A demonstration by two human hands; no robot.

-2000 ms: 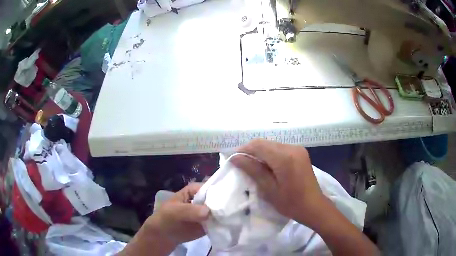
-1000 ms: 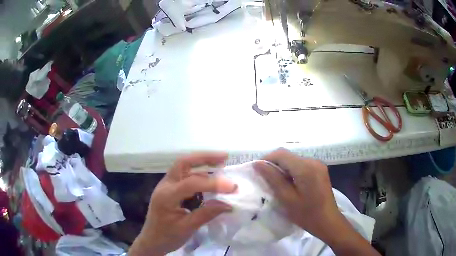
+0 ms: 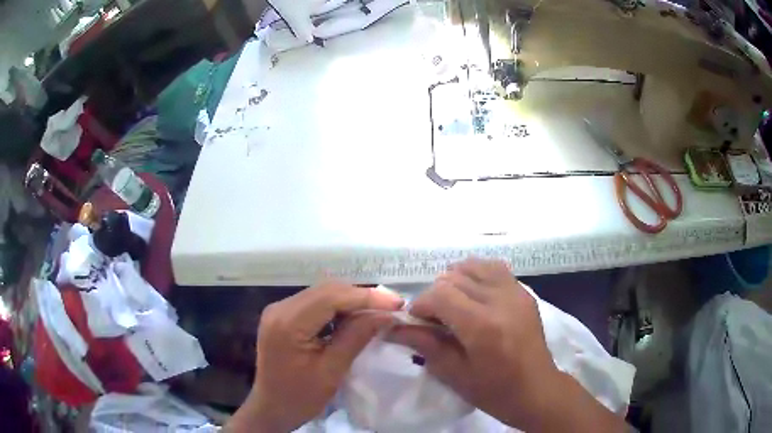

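Observation:
A white garment piece (image 3: 406,385) with a short dark mark hangs below my hands in front of the table's front edge. My left hand (image 3: 317,338) pinches its upper edge between thumb and fingers. My right hand (image 3: 482,330) pinches the same edge just to the right, with the fingertips of both hands close together. The edge between them shows as a narrow strip. Much of the piece is hidden behind my fingers. More white cloth (image 3: 584,351) spreads at the right behind my right forearm.
The sewing machine (image 3: 592,42) stands at the back right of the white table (image 3: 313,186). Orange-handled scissors (image 3: 647,196) and a green-rimmed tin (image 3: 708,167) lie at the right. White pieces with dark trim (image 3: 339,19) lie at the back. A bottle (image 3: 127,184) is at the left.
My left hand's fingers have closed from a spread pose onto the cloth's edge. Both hands have come together, and the cloth that was spread between them now hangs from a pinched strip.

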